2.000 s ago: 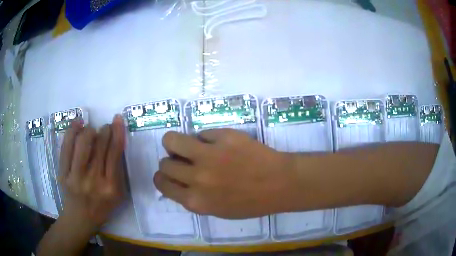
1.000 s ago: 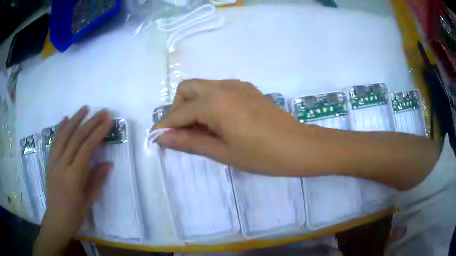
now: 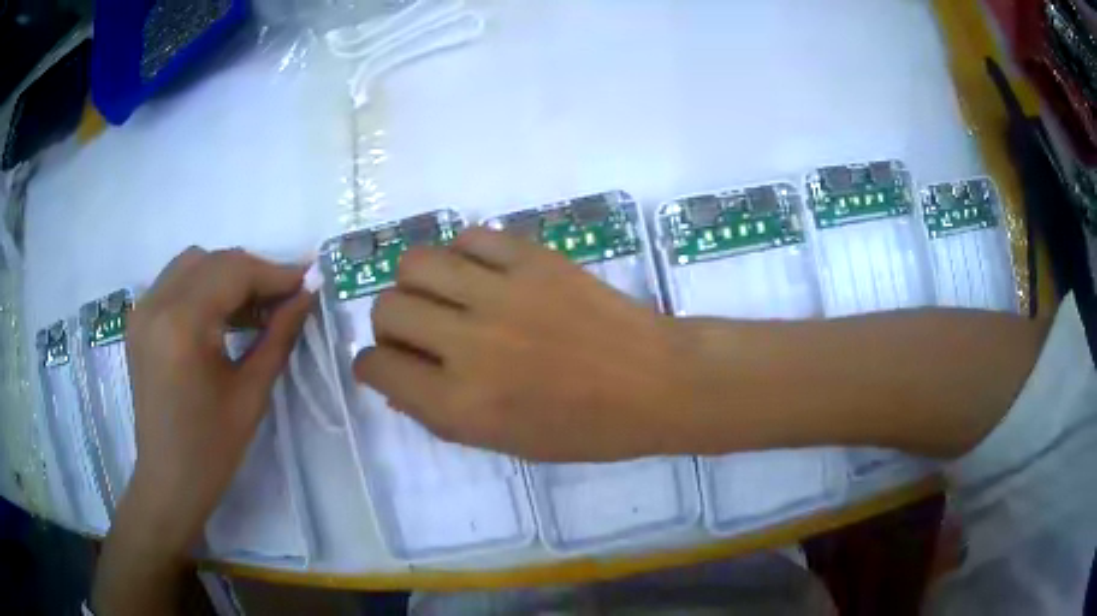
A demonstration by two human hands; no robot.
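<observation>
White housing halves (image 3: 445, 481) lie in a row, each with a green circuit board (image 3: 734, 225) across its far end. My left hand (image 3: 205, 361) pinches the end of a thin white strap (image 3: 316, 379) between thumb and finger at the far left corner of one shell. The strap's loop hangs down along that shell's left side. My right hand (image 3: 517, 349) lies over the same shell and the one to its right, fingers curled; whether it holds anything is hidden. My left hand partly covers another shell on the left.
More white straps (image 3: 403, 42) lie at the far side by a shiny clear plastic bag (image 3: 289, 42). A blue tray (image 3: 114, 72) with a grey grainy heap and a flat black rectangle (image 3: 46, 106) are at the far left. A dark bar (image 3: 1017, 132) lies at the right edge.
My left hand has moved right and now pinches the strap, which my right hand held a second ago. My right hand has moved down over the shells. The view has shifted a little.
</observation>
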